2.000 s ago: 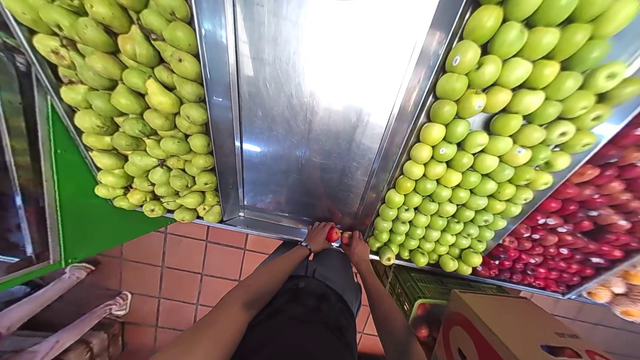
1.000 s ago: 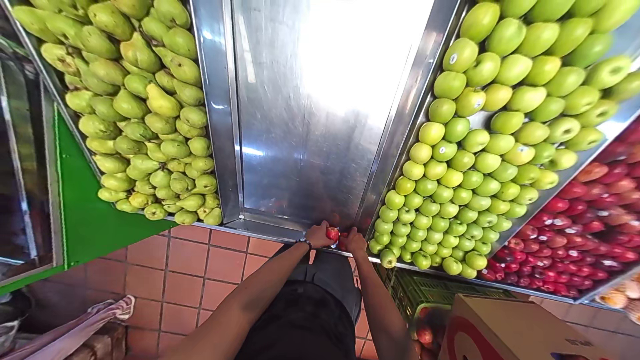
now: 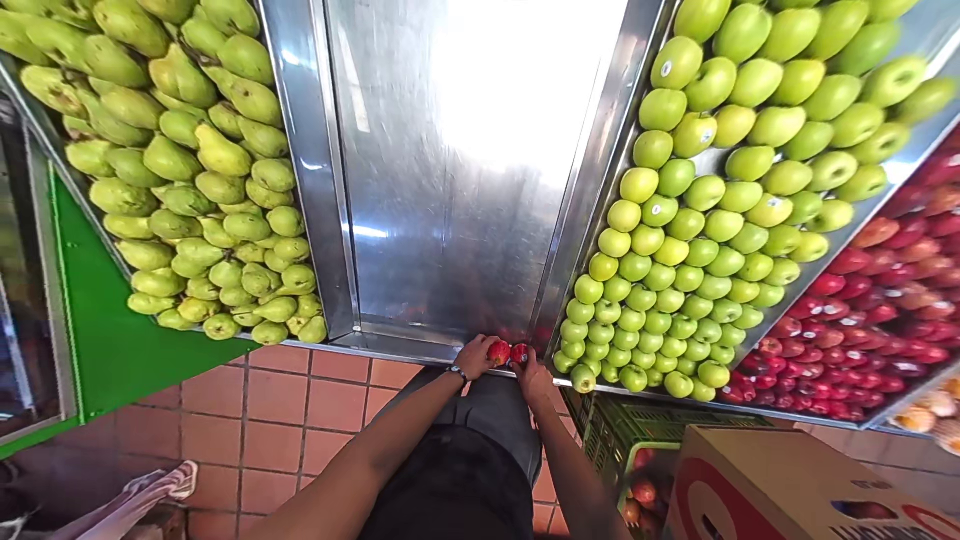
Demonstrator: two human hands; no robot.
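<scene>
Two red apples sit side by side at the near right corner of a stainless steel display tray (image 3: pixel 450 247). My left hand (image 3: pixel 474 358) has its fingers around the left red apple (image 3: pixel 499 352). My right hand (image 3: pixel 534 379) grips the right red apple (image 3: pixel 520 354), which bears a small sticker. Both hands are at the tray's front lip, close together. A watch or bracelet is on my left wrist. The undersides of the apples and some fingertips are hidden.
Green pears (image 3: pixel 225 154) fill the left section; green apples (image 3: pixel 705 255) fill the right one, with red apples (image 3: pixel 832 337) beyond. A green plastic crate (image 3: pixel 645 420) and a cardboard box (image 3: pixel 795 480) stand at lower right. Another person's foot (image 3: pixel 180 480) shows at lower left.
The right red apple shows more plainly beside the left one than in the earlier frames. Both hands stay at the tray's front lip.
</scene>
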